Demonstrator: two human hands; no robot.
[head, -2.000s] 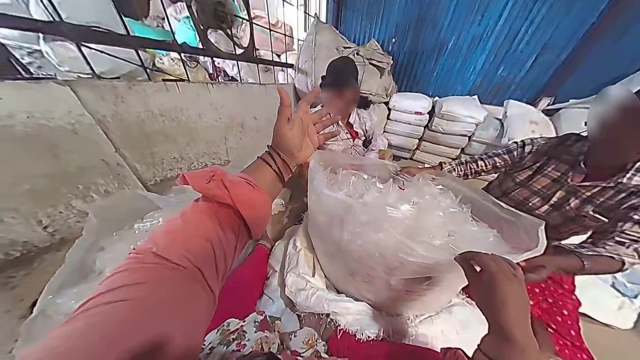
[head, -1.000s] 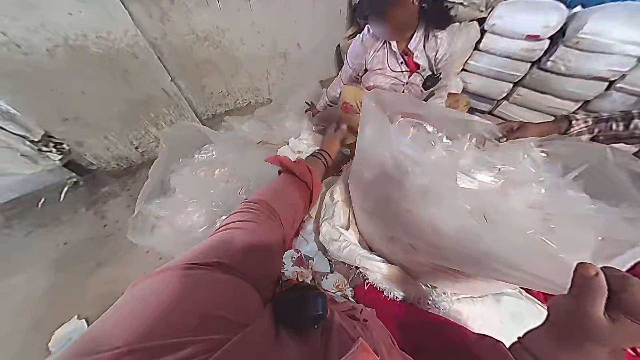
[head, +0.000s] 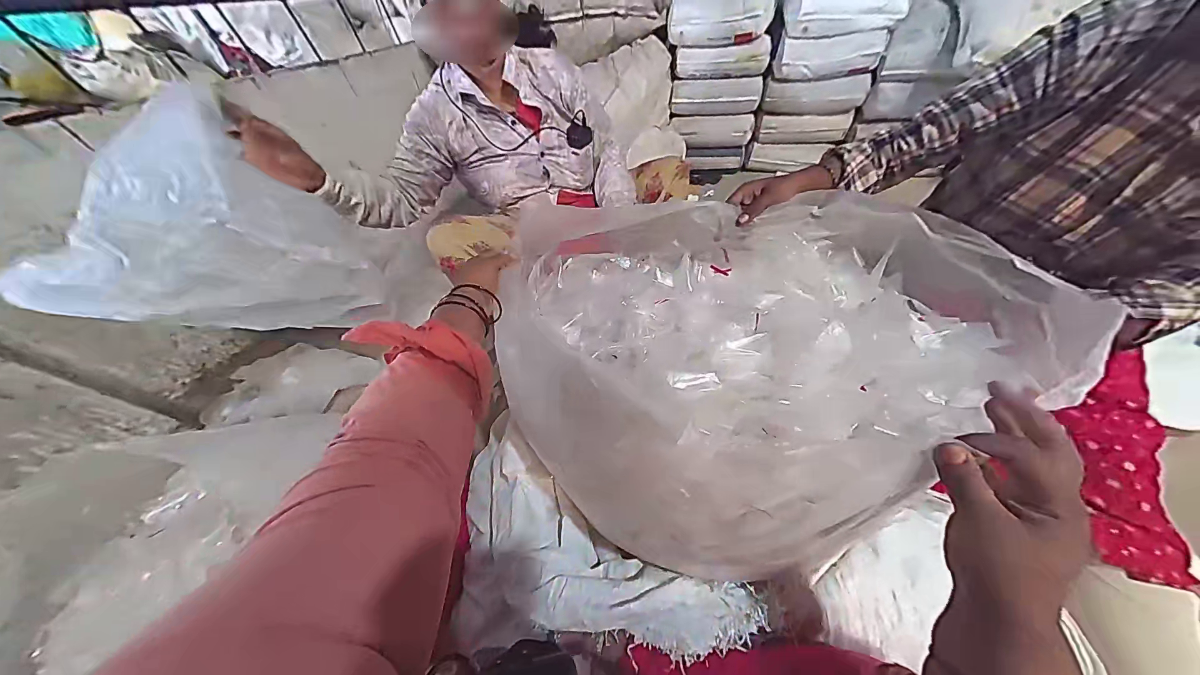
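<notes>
A large translucent plastic bag [head: 656, 487], its mouth wide, holds a heap of clear plastic film scraps [head: 778, 356]. My left hand [head: 480, 267] is stretched out to the bag's far left side, beside a co-worker's yellow floral cloth; its fingers are mostly hidden, so its hold cannot be made out. My right hand [head: 1017, 459] is at the bag's near right rim, thumb and fingers apart, and whether it pinches the rim is unclear. A co-worker's hand [head: 764, 192] rests on the far rim. Under the bag lies a white woven sack [head: 647, 600] with a frayed edge.
A seated co-worker [head: 506, 131] lifts a clear plastic sheet or bag [head: 216, 225] at left. Another co-worker in a plaid shirt [head: 1059, 159] is at right. Stacked white packed sacks [head: 717, 98] stand behind. More plastic [head: 206, 525] lies at lower left, near a low wall.
The seated co-worker now holds up a plastic sheet or bag at left, not seen raised earlier. My left hand, raised with spread fingers two seconds ago, is now low beside the bag. The view has shifted.
</notes>
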